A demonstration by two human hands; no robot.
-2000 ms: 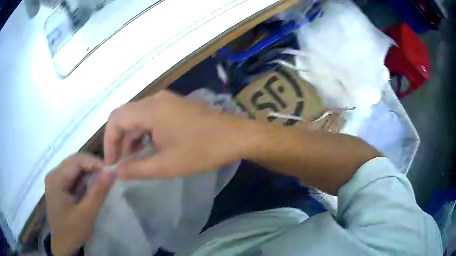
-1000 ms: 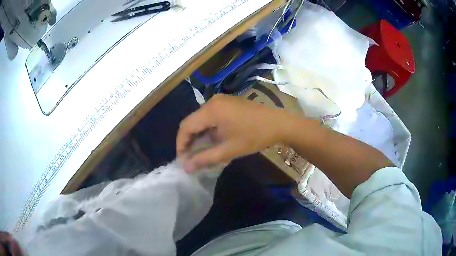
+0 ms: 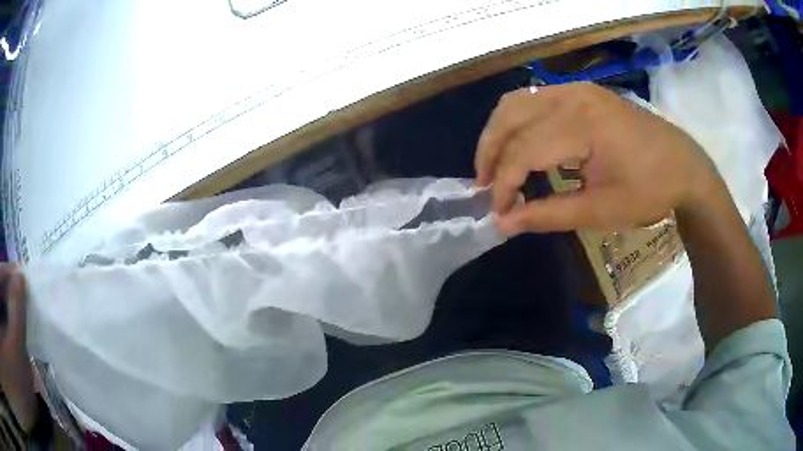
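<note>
The sheer white fabric [image 3: 264, 291] is stretched from left to right over the lap, in front of the table edge. Two puckered edges run along its top, with dark gaps showing between them. My right hand [image 3: 590, 163] pinches its right end between thumb and fingers. My left hand [image 3: 15, 335] is at the left rim, mostly cut off and dark, beside the fabric's left end; its fingertips are hard to make out.
The white table [image 3: 220, 70] has a wooden front edge and a printed ruler strip [image 3: 189, 136]. Right of the lap are a cardboard box [image 3: 629, 255], white cloth pieces [image 3: 713, 106], a blue item and something red at the right rim.
The fabric, bunched between both hands two seconds ago, is now drawn out lengthwise. My right hand has moved right and up. The view has shifted, so the machine and snips are out of the picture.
</note>
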